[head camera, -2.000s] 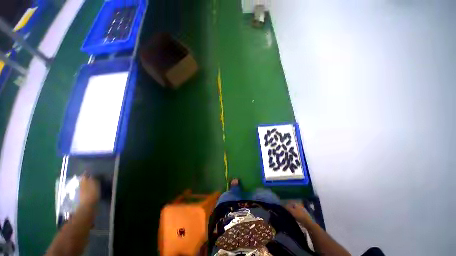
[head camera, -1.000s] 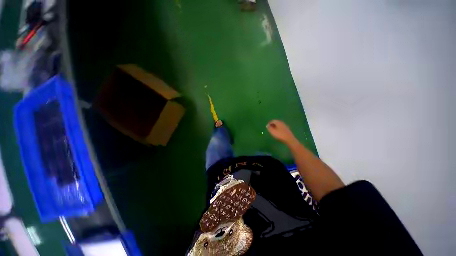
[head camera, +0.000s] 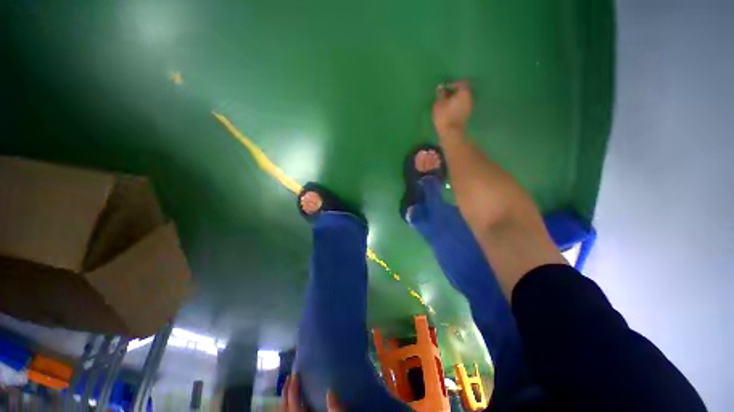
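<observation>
My right hand (head camera: 452, 109) is stretched out low over the green floor (head camera: 362, 72), in front of my feet. Its fingers are curled together. A tiny dark spot shows at the fingertips, too small and blurred to tell whether it is a held part. Only a few fingers of my left hand (head camera: 310, 398) show at the bottom edge, against my jeans at the knee; the rest is cut off.
An open cardboard carton (head camera: 121, 249) stands at the left. An orange stool (head camera: 414, 366) shows at the bottom, with another orange stool (head camera: 471, 386) beside it. A blue bin's corner (head camera: 570, 229) is by the white wall (head camera: 676, 161) at right. Yellow floor marks (head camera: 257, 157) run diagonally.
The view has tipped down and turned to the floor. My right arm has reached farther out. The blue bins on the left bench have left view; both feet and some left fingers now show.
</observation>
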